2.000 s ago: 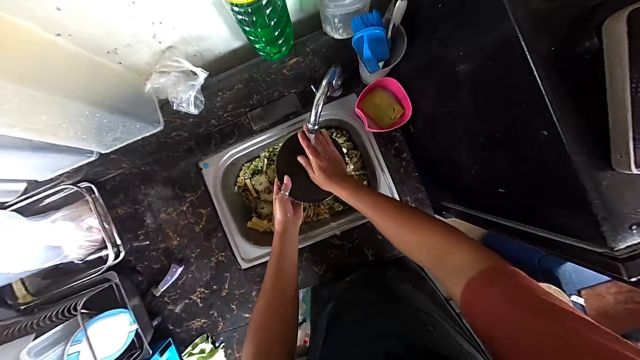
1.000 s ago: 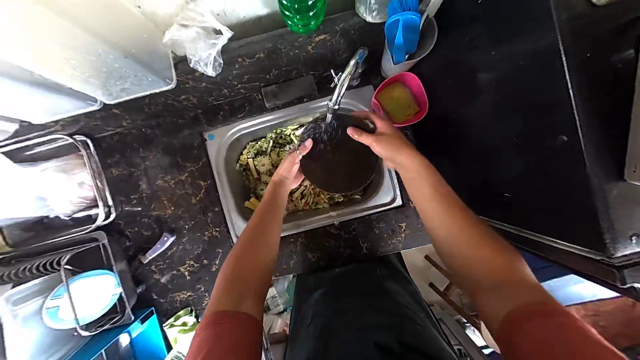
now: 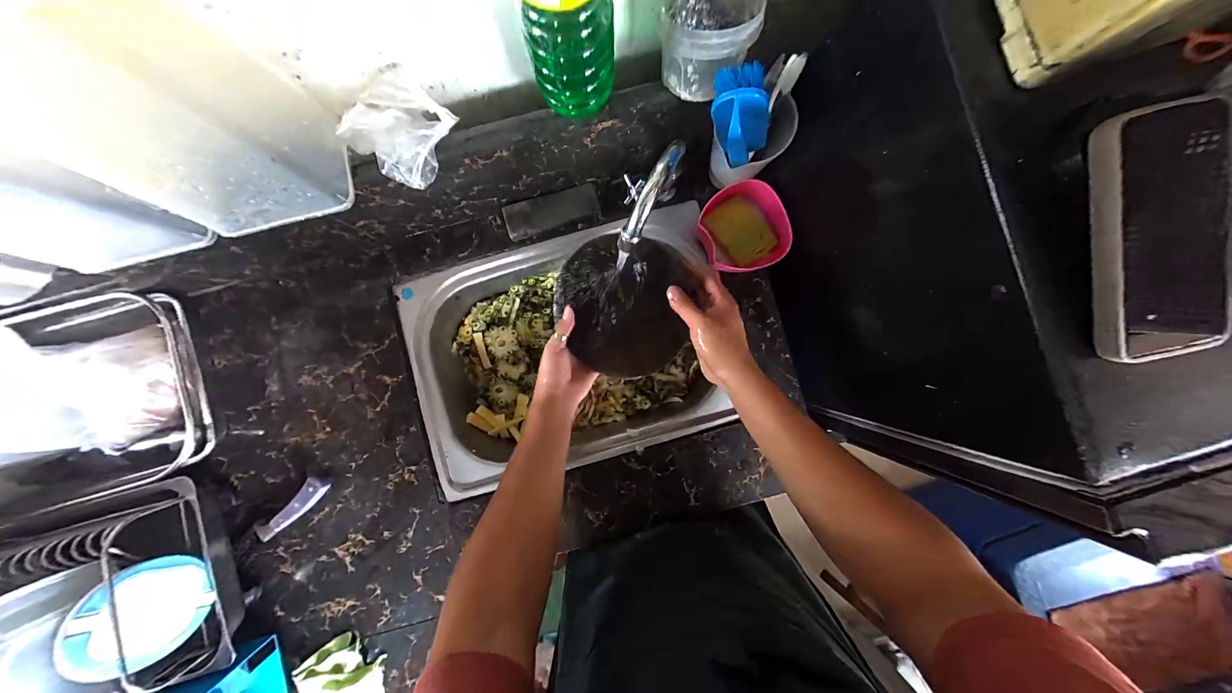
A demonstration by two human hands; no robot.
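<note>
A round dark plate or lid [image 3: 630,322] is held between my two hands under the chrome faucet [image 3: 654,192], and water runs onto its upper face. My left hand [image 3: 565,366] grips its lower left edge, thumb on top. On its right edge is my right hand [image 3: 710,322], fingers around the rim. Beneath it, the stainless steel sink [image 3: 433,404] holds a heap of cut food scraps [image 3: 505,356], green and pale yellow; the plate hides part of them. A pink container [image 3: 784,226] with a yellowish sponge [image 3: 741,231] stands right of the faucet.
Behind the sink stand a green plastic bottle [image 3: 570,58], a clear tub [image 3: 707,48] and a cup [image 3: 782,135] with a blue brush [image 3: 741,115]. A dish rack [image 3: 207,539] and wire basket [image 3: 197,385] are at left, near a crumpled plastic bag [image 3: 404,130]. A black surface [image 3: 895,241] lies to the right.
The hands have shifted around the dark plate; my right hand has gone from lying on its face to gripping its right edge. Water now spreads over its face.
</note>
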